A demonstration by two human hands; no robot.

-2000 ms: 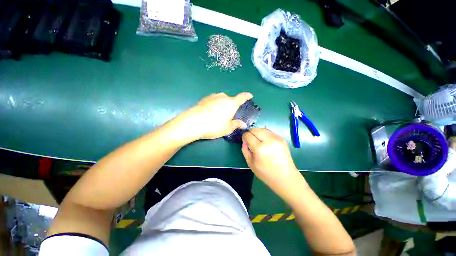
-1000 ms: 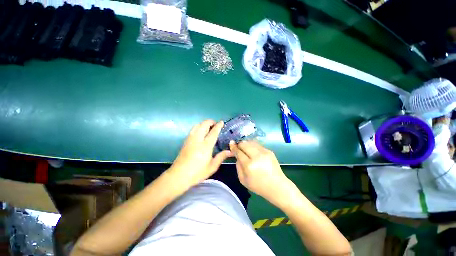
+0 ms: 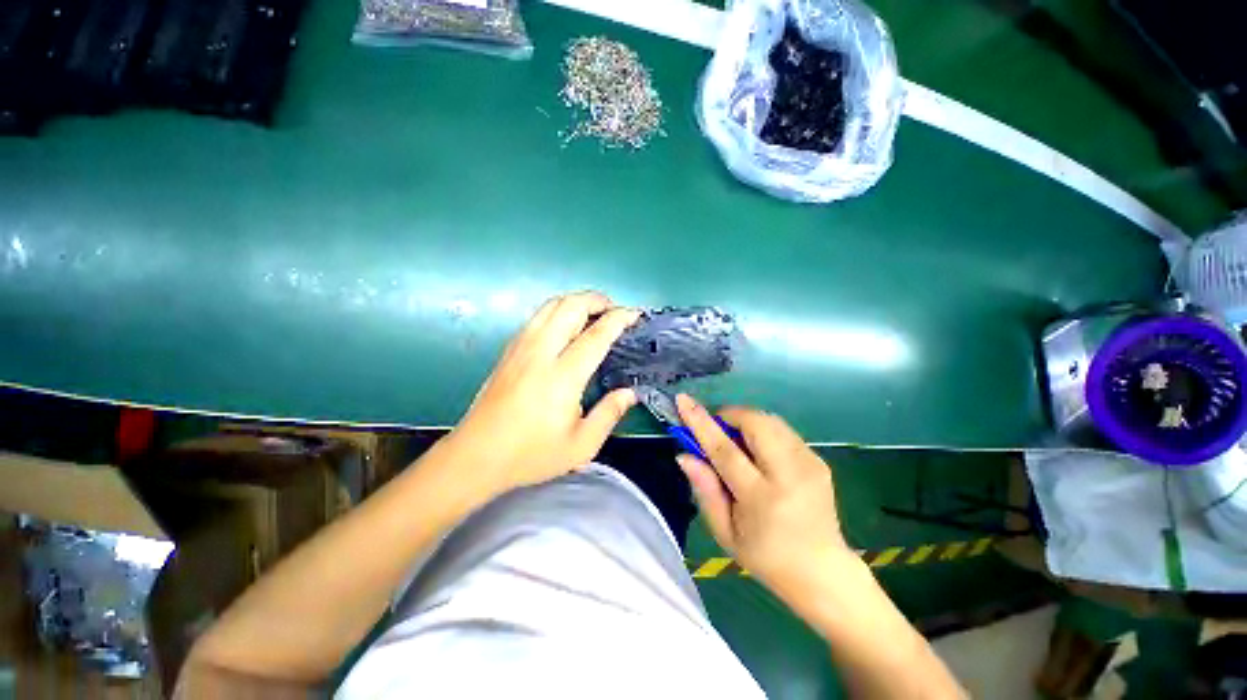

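A black plastic housing lies near the front edge of the green bench, its ribbed side facing up. My left hand grips its left end, fingers on top and thumb at the near side. My right hand holds the blue-handled cutters. Their silver jaws are at the housing's near edge, close to my left thumb. Whether the jaws are closed on something cannot be told. A loose pile of metal pins and an open clear bag of small black parts lie further back.
A row of black housings is at the far left. A bag of pins lies at the back. A purple fan stands at the right, with a white fan behind it. Cardboard boxes are below the bench at left.
The cutters lay on the bench right of the housing and are now in my right hand at its near edge. My left hand has shifted to the housing's left end.
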